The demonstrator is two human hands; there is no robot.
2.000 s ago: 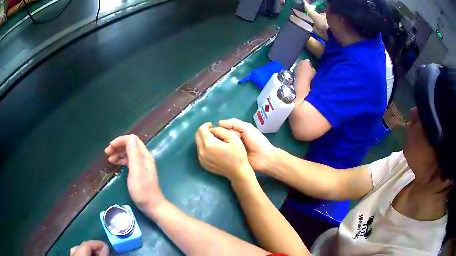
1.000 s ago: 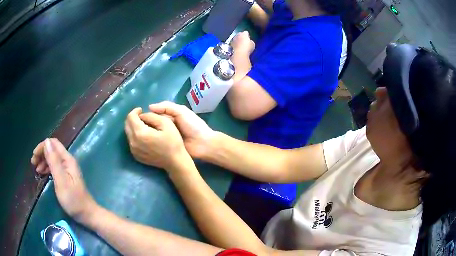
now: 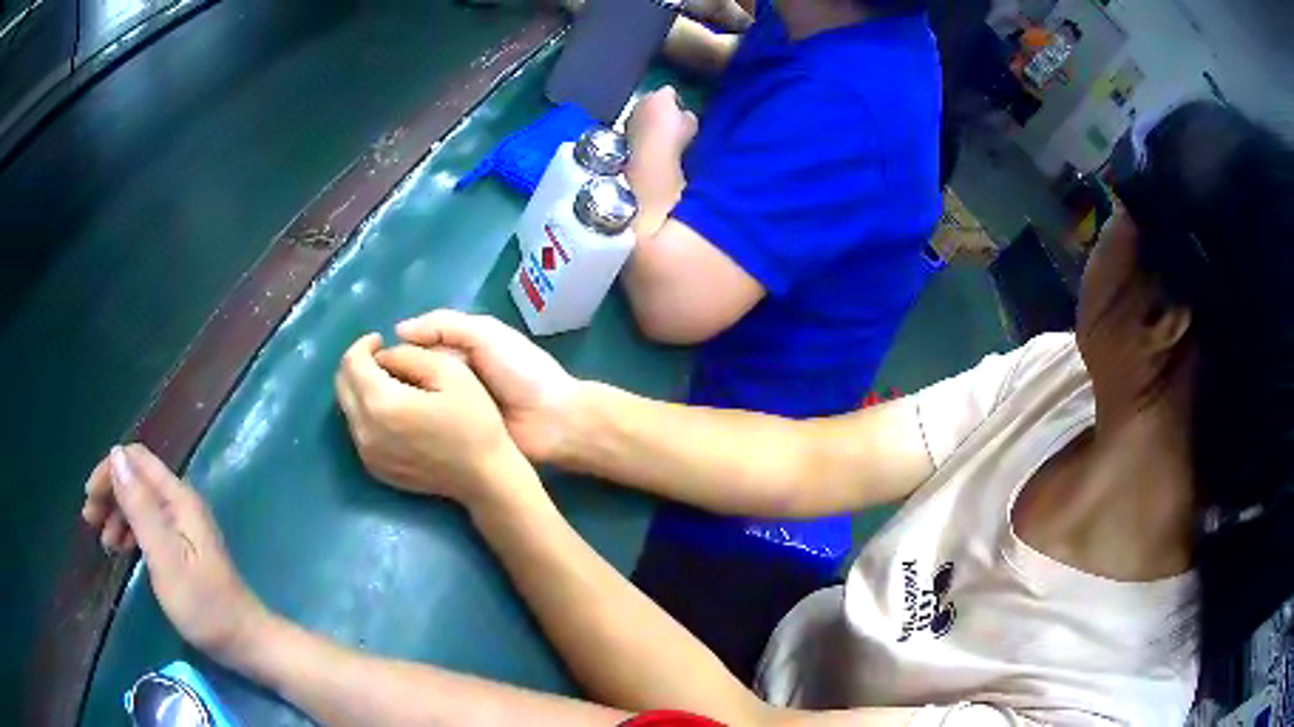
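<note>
My right hand (image 3: pixel 176 557) is empty, its fingers loosely bent and resting at the brown edge strip (image 3: pixel 319 234). My forearm runs along the bottom to a red sleeve. Below the hand, a light-blue dispenser bottle (image 3: pixel 176 702) with a round metal top is cut off by the lower edge; my right hand does not touch it. My left hand is not in view. Two white dispenser bottles (image 3: pixel 565 263) with metal tops stand side by side further up the green bench.
A neighbour in a cream shirt (image 3: pixel 993 526) rests clasped hands (image 3: pixel 426 405) on the bench. Beyond sits a person in a blue shirt (image 3: pixel 823 171), near a blue cloth (image 3: pixel 528 151) and a dark grey panel (image 3: pixel 607 60). The dark green belt (image 3: pixel 156 185) curves along the left.
The view has swung right, so bench things sit further left. My left fingertips, seen earlier beside the blue bottle, have left the picture. The cream-shirted neighbour's head has turned away.
</note>
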